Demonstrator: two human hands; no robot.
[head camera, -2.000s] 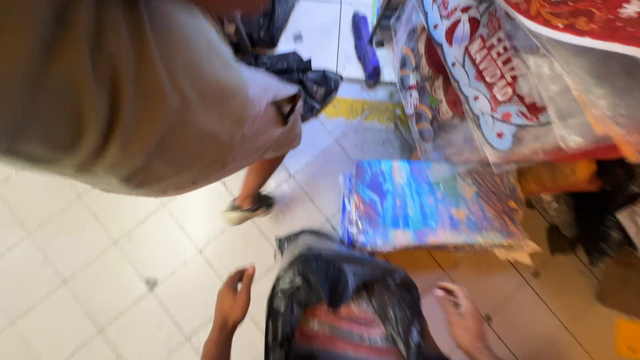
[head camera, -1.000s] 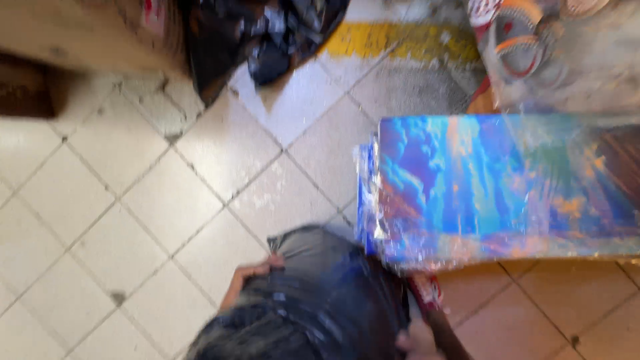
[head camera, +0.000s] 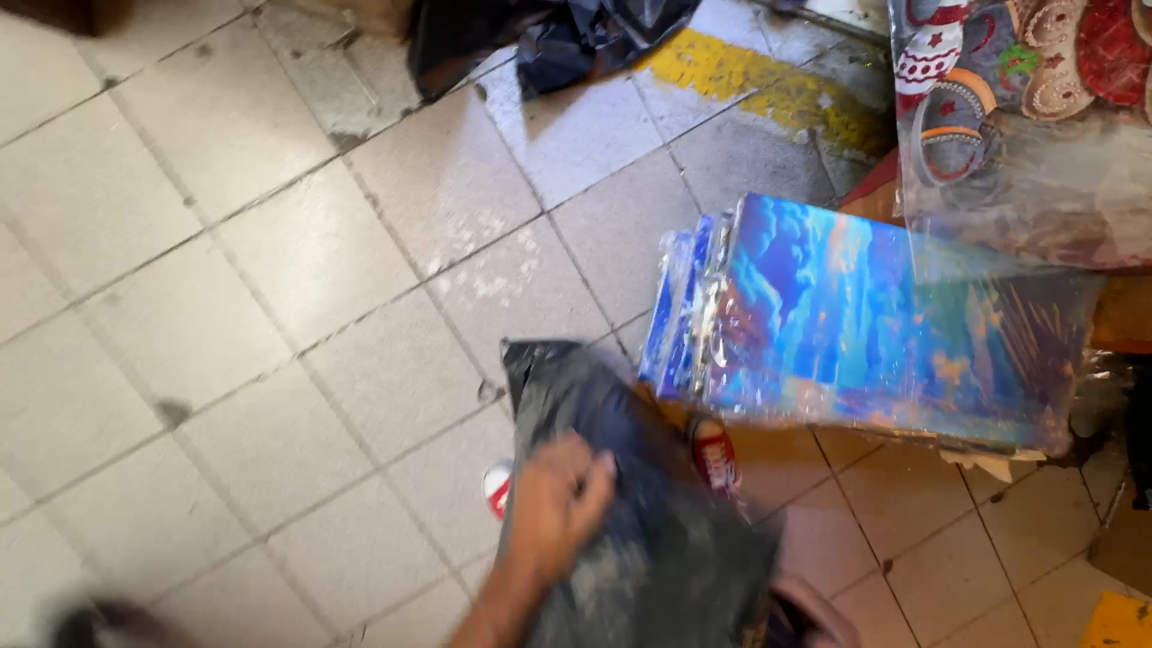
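Observation:
A filled black plastic bag (head camera: 630, 486) takes up the lower middle of the view. My left hand (head camera: 562, 490) lies over the bag's upper left part with its fingers curled; whether it pinches the plastic cannot be told. My right hand (head camera: 814, 612) is at the bag's lower right side, blurred and partly hidden by it. A stack of plastic-wrapped pictures (head camera: 900, 324), the top one blue and orange, lies just beyond the bag to the right.
Clear-wrapped Christmas decorations (head camera: 1035, 135) overhang the stack at upper right. Another black plastic bag (head camera: 585, 36) lies at the top on the tiled floor (head camera: 378, 378), near a worn yellow stripe (head camera: 765, 85). My red and white shoes (head camera: 715, 459) show beside the bag.
The bag stood open with both hands apart from it; now its top is gathered over and my left hand is on top of it. The person at upper left is out of view.

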